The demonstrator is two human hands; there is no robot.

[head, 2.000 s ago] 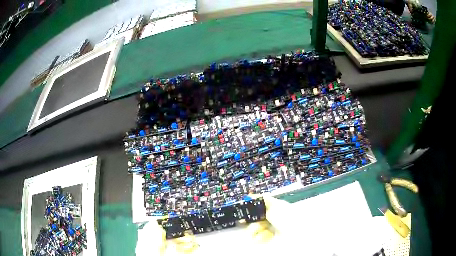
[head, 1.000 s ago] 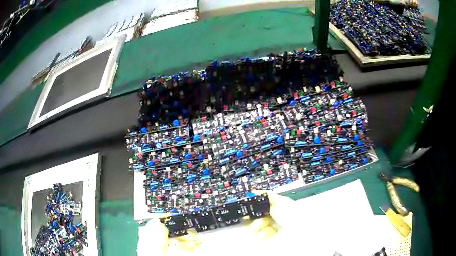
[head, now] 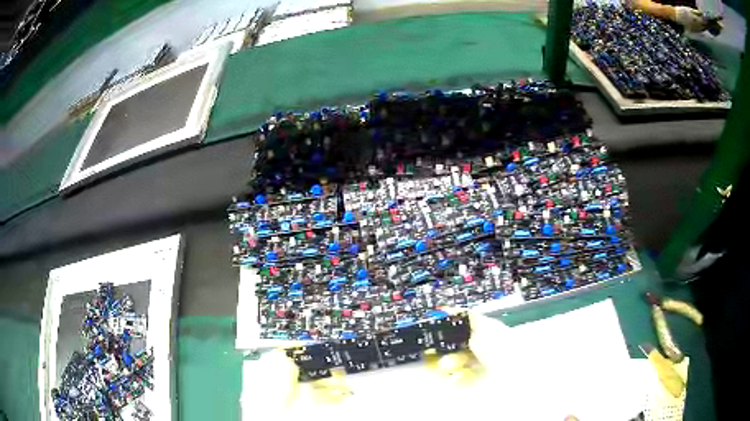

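A board strip [head: 382, 345] is held level above the white work sheet [head: 567, 349], its black face with white print towards me. My left hand [head: 317, 385], in a white and yellow glove, grips its left end. My right hand [head: 465, 358], gloved alike, grips its right end. Both gloves are overexposed and blend into the sheet, so single fingers are hard to make out. Just beyond the strip lies the large stack of board strips [head: 428, 238], component side up, darker at its far end.
A white-framed tray [head: 173, 329] with loose boards stands at left, an empty white-framed tray [head: 76, 171] farther off. Yellow-handled pliers [head: 664, 329] lie at right. A green post [head: 558, 41] and another board-filled tray [head: 658, 107] with a person's hand over it are at far right.
The whole view has shifted, so things sit farther right and slightly higher. My hands still hold the strip the same way. A person's hand shows more clearly over the far right tray.
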